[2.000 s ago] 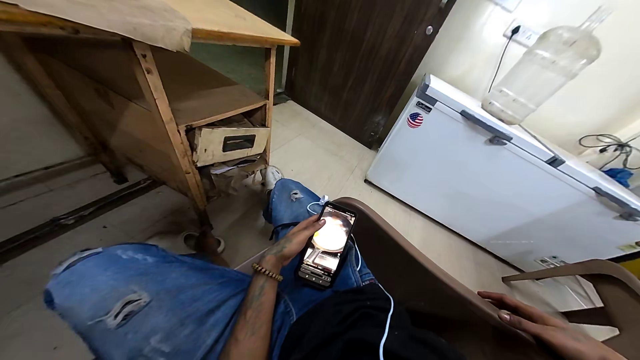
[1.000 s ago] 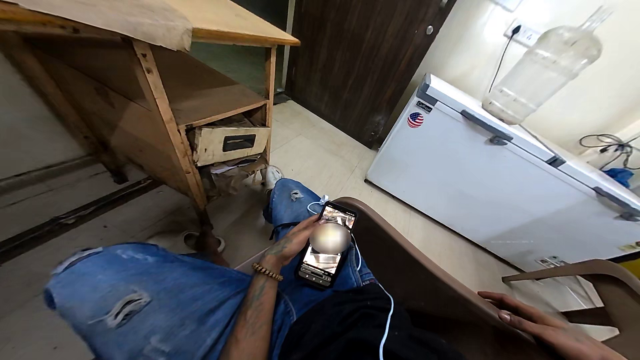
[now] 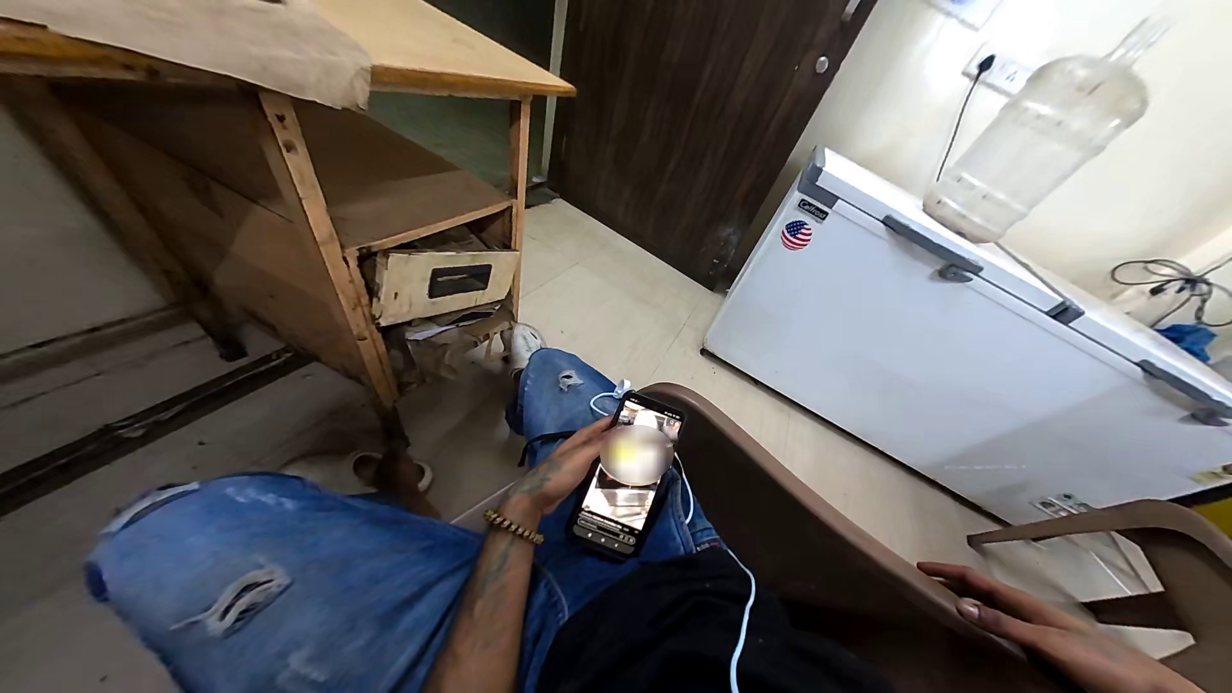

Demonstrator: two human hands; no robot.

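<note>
A smartphone with a lit screen rests on my thigh in blue ripped jeans. My left hand, with a beaded bracelet at the wrist, holds the phone's left edge; most of its fingers are hidden behind the phone. A white cable runs beside the phone and down over my dark shirt. My right hand lies at the lower right on the brown plastic chair, fingers stretched out and holding nothing.
At the left stands a wooden table with a cloth on top and a broken drawer below. A dark wooden door is ahead. A white chest freezer at the right bears a big clear plastic bottle. Another chair's armrest is near my right hand.
My left thumb, which lay over the screen two seconds ago, is now at the phone's edge. The picture on the screen has changed. My right hand has stayed in place.
</note>
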